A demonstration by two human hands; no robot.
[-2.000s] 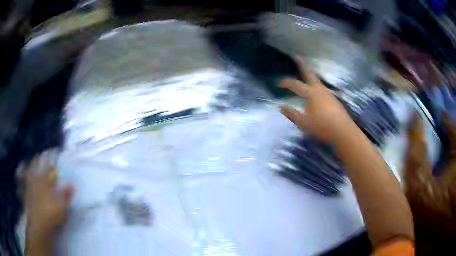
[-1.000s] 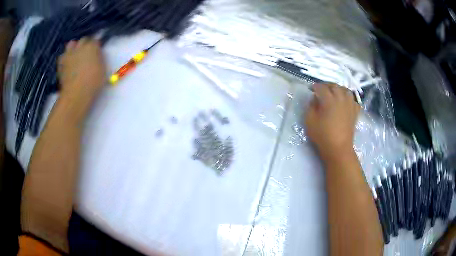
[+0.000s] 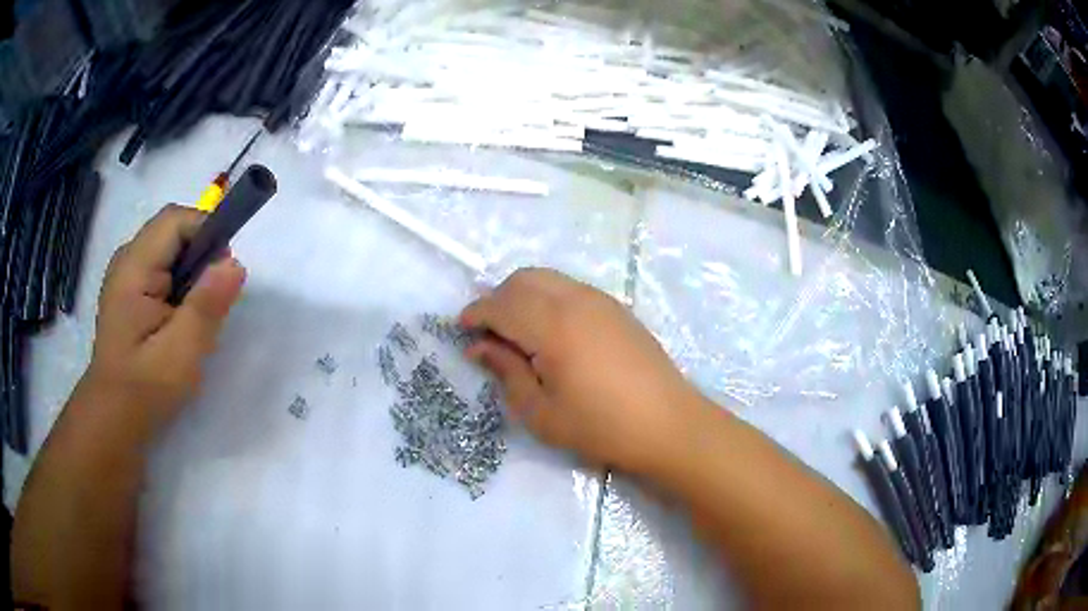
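My left hand (image 3: 161,292) is closed around a black tube (image 3: 227,227), its open round end pointing up and to the right. My right hand (image 3: 555,358) is at the upper right edge of the heap of small metal parts (image 3: 447,418), thumb and forefinger close together. Whether a part is between the fingertips cannot be told. Two small metal parts lie apart, left of the heap. The screwdriver (image 3: 211,193) shows partly behind my left hand and the tube, its yellow handle end and thin shaft visible.
White rods (image 3: 501,90) are heaped at the back on clear plastic; two lie loose in front. Black tubes (image 3: 239,54) are piled at the back left and far left. Part-assembled pieces with white ends (image 3: 978,418) fan out at the right. Another person's hand shows at the lower right edge.
My left hand has come away from the tube pile and now holds a black tube. My right hand has moved left from the white rods to the metal heap.
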